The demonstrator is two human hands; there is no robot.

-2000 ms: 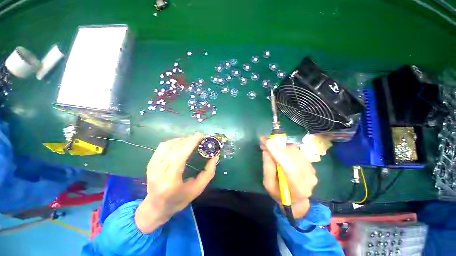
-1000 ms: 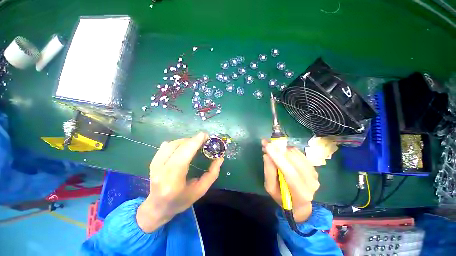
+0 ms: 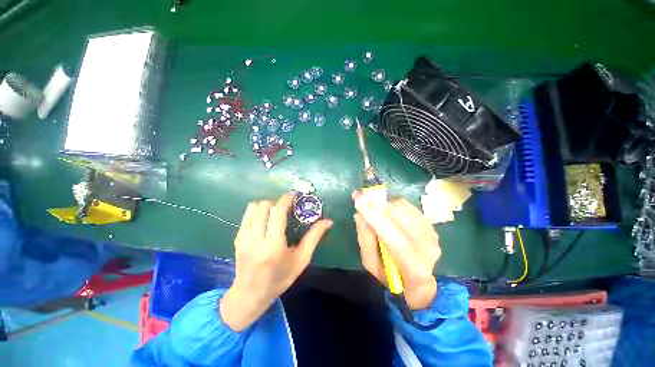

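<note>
My left hand [image 3: 270, 247] holds a round housing assembly [image 3: 308, 207] between thumb and fingers, low over the green mat. A board shows inside its ring, and a pale tab [image 3: 303, 186] is at its upper edge. A thin solder wire [image 3: 190, 209] runs from the left to my left hand; its end is hidden. My right hand [image 3: 398, 240] holds the soldering iron [image 3: 388, 259] like a pen by its yellow handle. The iron's tip points up and away, apart from the housing, near the loose LED boards [image 3: 319, 120].
Connector leads [image 3: 215, 125] lie tangled behind my left hand. A fume fan [image 3: 438, 122], cream pads [image 3: 444, 199] and blue soldering station [image 3: 510, 204] are on the right. A yellow solder stand [image 3: 93, 211] and a wrapped white stack [image 3: 111, 93] are on the left. A blister tray [image 3: 564, 337] is lower right.
The view has shifted. The housing has turned in my left hand, so a pale tab now shows at its top, and my thumb and fingers have shifted around it. My right hand still holds the iron.
</note>
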